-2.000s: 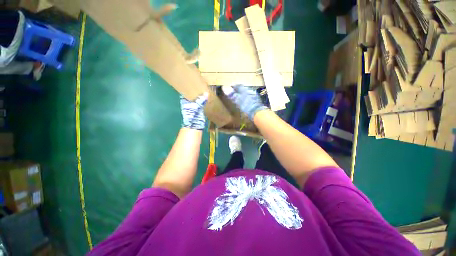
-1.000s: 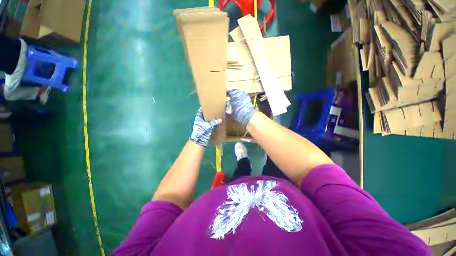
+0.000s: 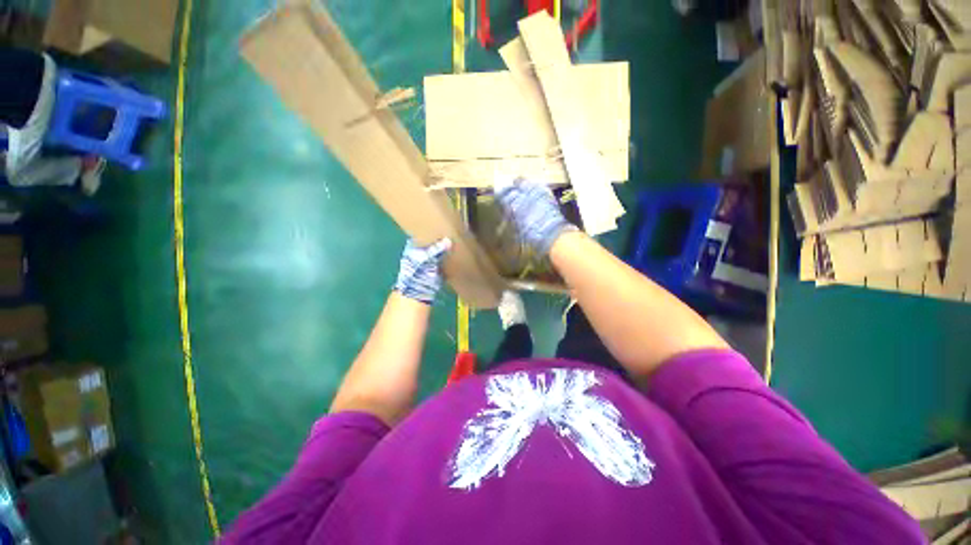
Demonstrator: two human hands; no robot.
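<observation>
My left hand, in a grey-white knit glove, is shut on a small bundle of long tan cardboard strips. The bundle slants from upper left down to the near left side of the open scrap box. Thin slivers of slot waste stick out from its right edge. My right hand, gloved alike, is over the box opening, apart from the bundle. Its fingertips are blurred, and I cannot tell if it holds anything. Two pale strips lie across the box's far flap.
A heap of cardboard strips lies on the bench at right. A blue stool stands right of the box, another blue stool at upper left beside part of a person. Red stool parts show beyond the box. Cartons stand at left.
The bundle has swung from nearly upright in view to slanting toward the upper left. My right hand has moved away from the bundle, slightly right, over the box.
</observation>
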